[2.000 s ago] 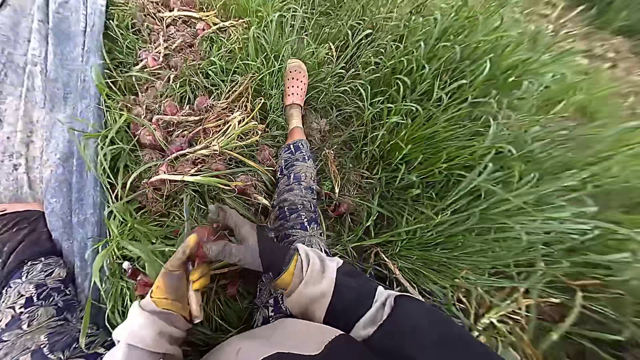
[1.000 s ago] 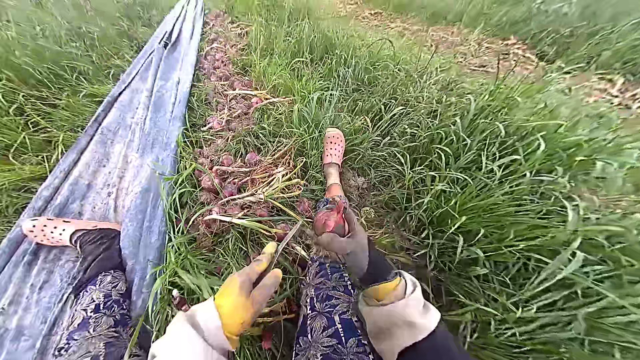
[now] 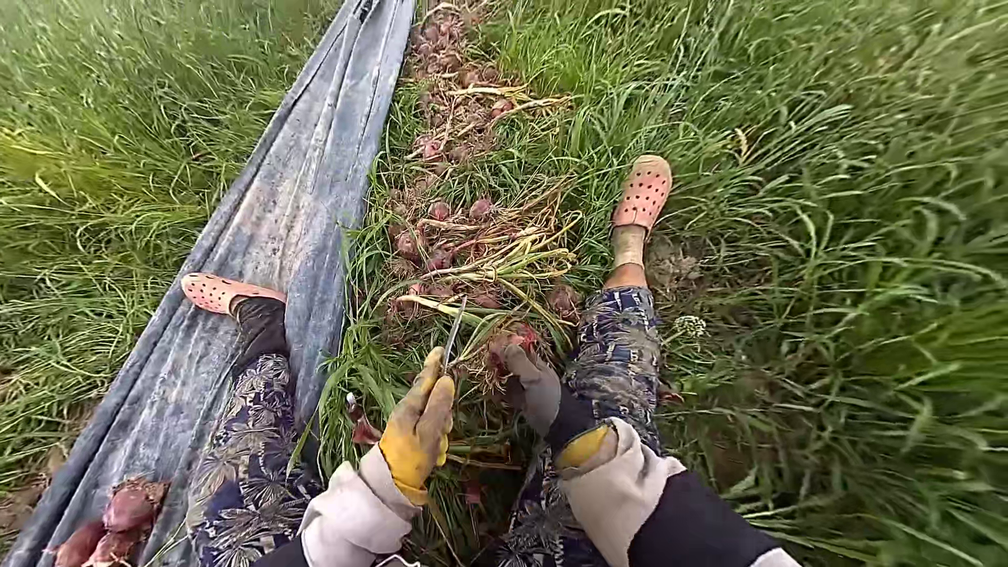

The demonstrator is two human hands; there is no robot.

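My left hand (image 3: 417, 425), in a yellow work glove, is closed around a knife (image 3: 454, 335) whose thin blade points up and away. Just right of it, my right hand (image 3: 535, 390), in a grey glove, grips a red onion (image 3: 512, 346) with dry roots and green leaves trailing toward the blade. The two hands are a short distance apart between my legs. Beyond them lies a row of pulled red onions (image 3: 439, 258) with long, partly dried leaves (image 3: 504, 264). The knife's handle is hidden in the left glove.
A grey-blue cloth sheet (image 3: 260, 213) runs along the left, with several red onions (image 3: 130, 508) at its near end. One foot in a pink clog (image 3: 228, 293) rests on it; the other pink clog (image 3: 644, 193) is in the tall grass (image 3: 850, 236) at right.
My right hand has moved down from over my right thigh to the near end of the onion row, and now holds an onion with leaves on. The left hand still holds the knife.
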